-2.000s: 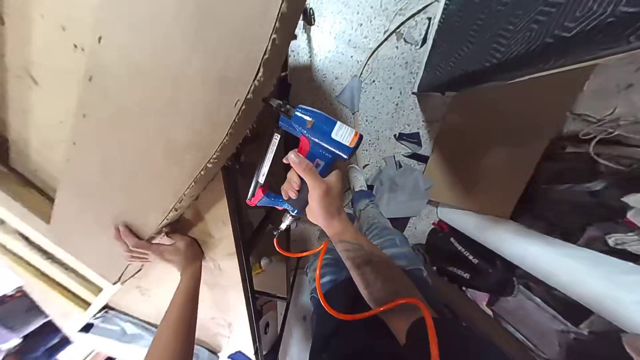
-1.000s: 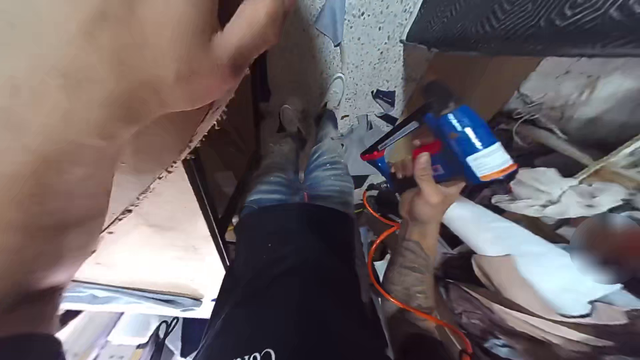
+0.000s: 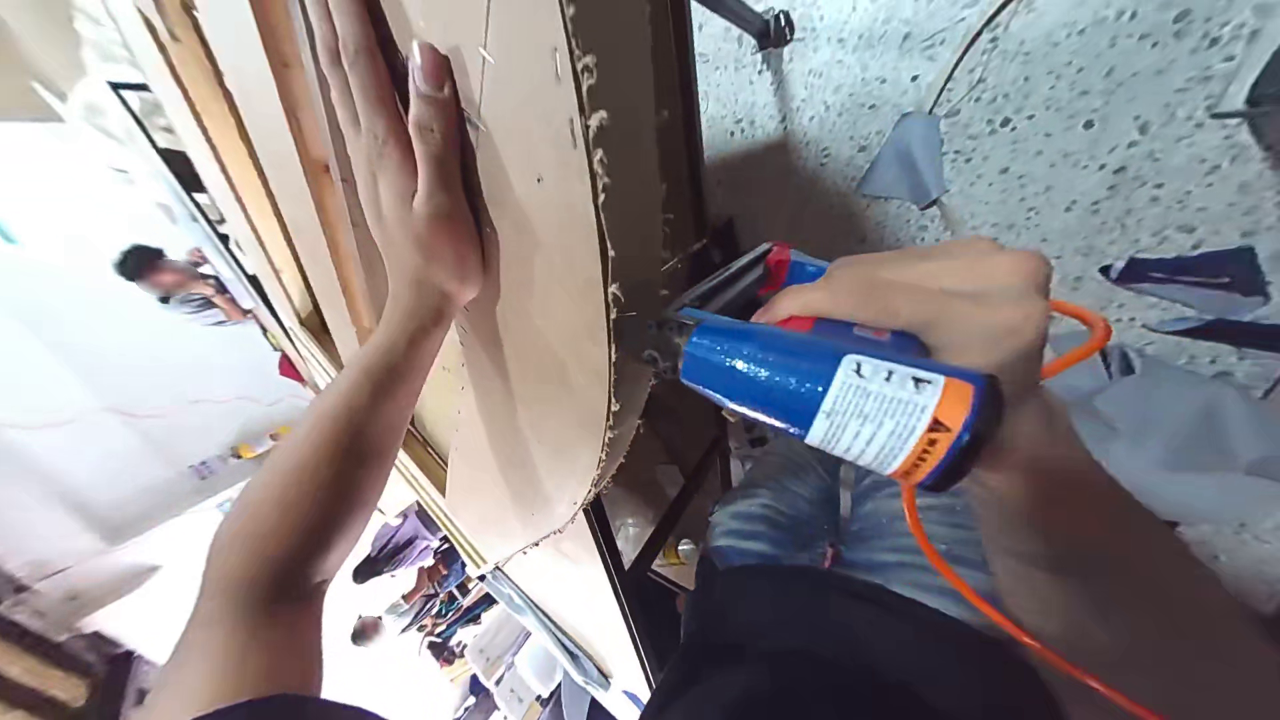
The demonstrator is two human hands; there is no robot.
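My right hand [image 3: 930, 300] grips a blue pneumatic nail gun [image 3: 790, 385] with red parts, a warning label and an orange air hose [image 3: 960, 580]. Its nose points left, close to the frayed curved edge of a thin wooden panel [image 3: 540, 300]; whether it touches the panel I cannot tell. Flat against the panel's face lies my left hand [image 3: 410, 190], thumb apart from the fingers, holding nothing. Staples or nails show in the panel near that hand. Wooden battens [image 3: 300, 150] run along the panel's left side.
A dark metal table frame [image 3: 625, 590] stands below the panel. Fabric scraps [image 3: 905, 160] and a grey cloth [image 3: 1170, 420] lie on the speckled floor [image 3: 1060, 90]. Two people [image 3: 185, 285] [image 3: 370, 628] are in the background at the left. My legs in jeans [image 3: 780, 515] are beneath the nail gun.
The nail gun has moved left from over the cloth pile to the panel's curved edge. My left hand, close to the camera a second ago, now lies on the panel. The view has shifted strongly.
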